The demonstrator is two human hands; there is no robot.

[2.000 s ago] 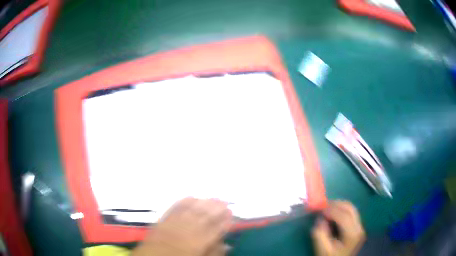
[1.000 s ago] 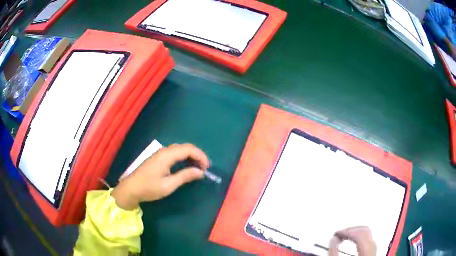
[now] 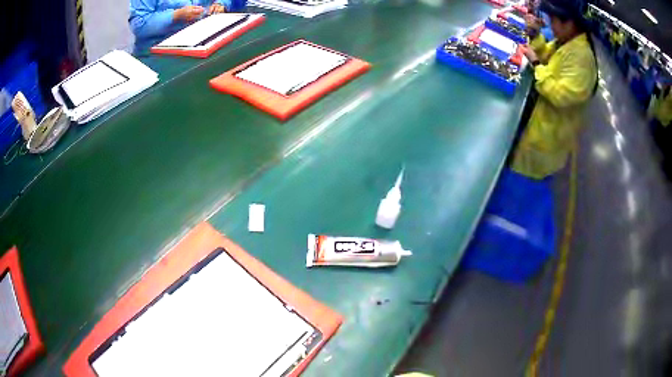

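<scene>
A display panel (image 3: 214, 324), white side up with a thin black border, lies in a red foam tray (image 3: 166, 269) at the bottom left, cut off by the lower edge. A silver-white adhesive tube (image 3: 355, 251) with a black label and orange-red end band lies to its right. A translucent needle-tip squeeze bottle (image 3: 390, 206) is just beyond the tube, its thin tip pointing away. A small white card (image 3: 256, 217) lies beyond the tray. Neither of my hands is in view; only a sliver of yellow shows at the bottom edge.
Another panel in a red foam tray (image 3: 225, 79) is farther up the green bench (image 3: 184, 162). A blue parts bin (image 3: 479, 65) stands at the far right edge. A worker in yellow (image 3: 564, 92) stands there, beside a blue floor bin (image 3: 513, 228). Blue sleeves (image 3: 158, 18) show at top left.
The view has swung right, bringing the tube, bottle and aisle into sight. The foam stack and both my hands have left the picture.
</scene>
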